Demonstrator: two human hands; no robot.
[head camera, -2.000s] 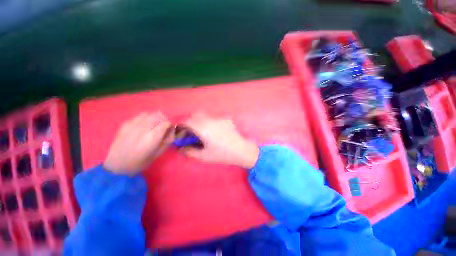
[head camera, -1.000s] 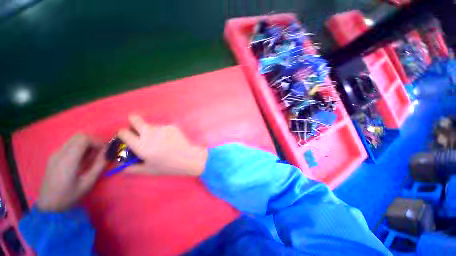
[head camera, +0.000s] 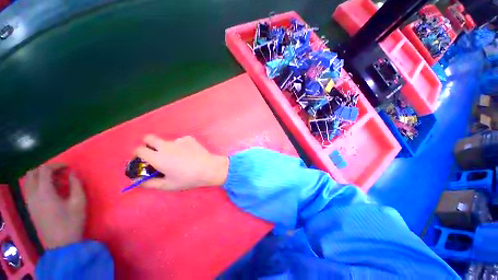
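My right hand (head camera: 183, 164) lies over the red mat (head camera: 180, 224), holding a small dark glossy watch case (head camera: 135, 168) with a yellow-gold part inside. A thin blue stick (head camera: 136, 183) sticks out under the same hand, its tip pointing left and down. The palm and fingers hide part of the case and stick. My left hand (head camera: 56, 205) is at the mat's left edge, away from the case, fingers curled and apart, with nothing visible in it.
A red tray (head camera: 377, 158) with heaped binder clips (head camera: 314, 82) stands right of the mat. A compartment tray (head camera: 21, 273) shows at the lower left edge. Beyond the clips are a black stand (head camera: 377, 76) and a blue bin (head camera: 418, 134). Boxes (head camera: 456, 208) sit at far right.
My left hand has come away from the case and moved left. My right hand still holds the case and stick. The view has swung right, showing more of the clip tray and the boxes.
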